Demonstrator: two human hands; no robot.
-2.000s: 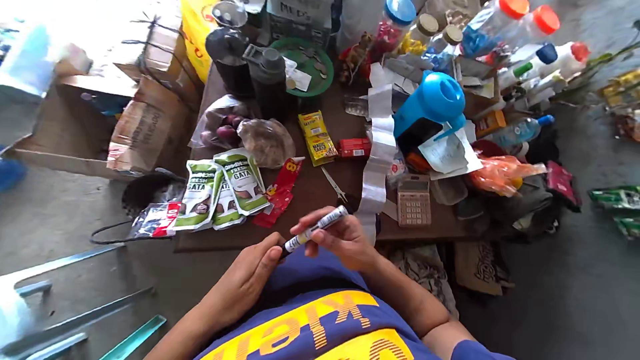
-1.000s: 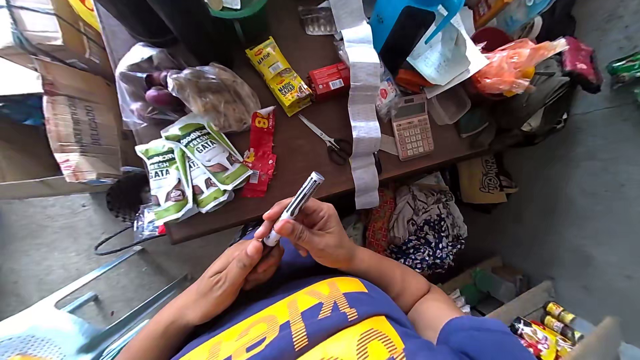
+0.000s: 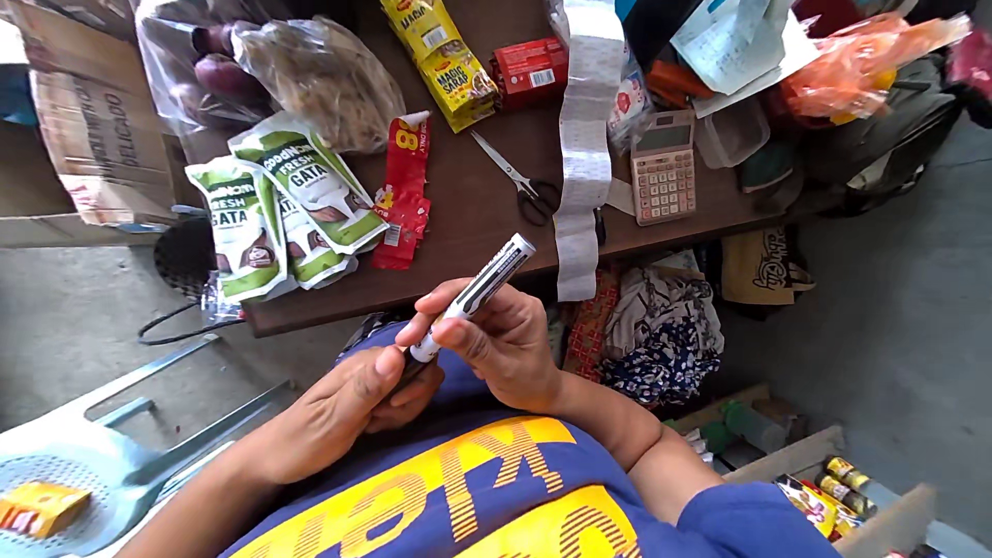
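Note:
A white marker pen with a dark end is held at a slant between both hands, over my lap in front of the table edge. My right hand pinches its white barrel between thumb and fingers. My left hand is closed around the dark lower end, which the fingers partly hide. Beyond the hands, on the brown table, lie scissors with black handles, a red torn wrapper, several green and white coconut milk pouches and a long white paper strip that hangs over the edge.
Farther back are yellow seasoning packets, a red box, a pink calculator and plastic bags with onions. A cardboard box stands left. A light blue plastic chair is lower left, an open box of goods lower right.
The view has moved in closer to the hands and the table's near edge. Both hands stay on the marker, which is now tilted more steeply than two seconds ago.

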